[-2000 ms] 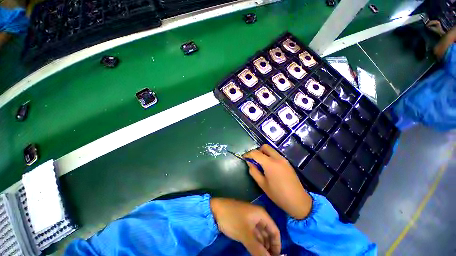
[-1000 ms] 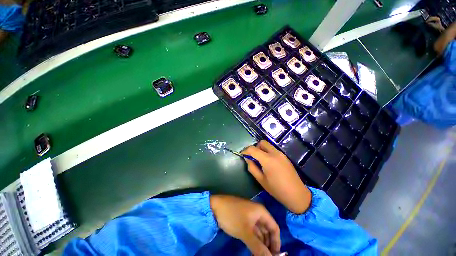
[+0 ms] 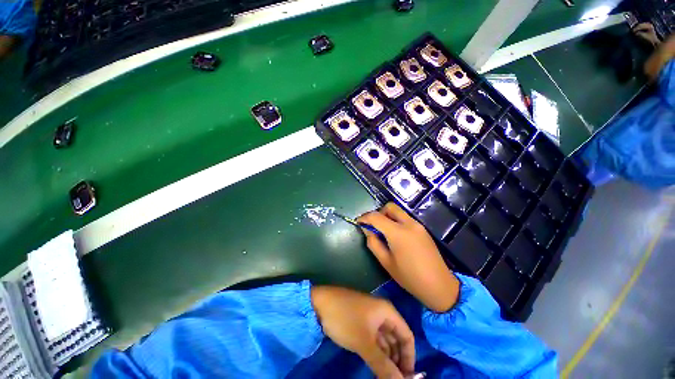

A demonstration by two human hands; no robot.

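My right hand [image 3: 405, 248] holds slim tweezers [image 3: 360, 223] like a pen. Their tip is at the right edge of a scatter of tiny whitish parts [image 3: 320, 215] on the green bench. My left hand [image 3: 368, 334] is at the bottom centre with its fingers curled; a small shiny bit of something [image 3: 419, 375] shows at its fingertips, cut off by the lower picture edge. The black blister tray [image 3: 511, 252] lies beside my right hand. Pinkish and whitish housings with dark round centres [image 3: 403, 183] sit in its far and left pockets; the near and right pockets are empty.
Dark small units [image 3: 266, 115] lie spaced apart on the green belt [image 3: 159, 141], beyond the white rail [image 3: 200, 185]. A ridged parts tray [image 3: 81, 342] with a white sheet [image 3: 61, 289] is at the left. Flat whitish rectangles [image 3: 544, 117] lie beyond the black tray. Blue-sleeved people [image 3: 640, 152] are at the right and upper left.
The units on the belt have moved right and away. The tweezers' tip stays by the scatter, and both hands have barely shifted.
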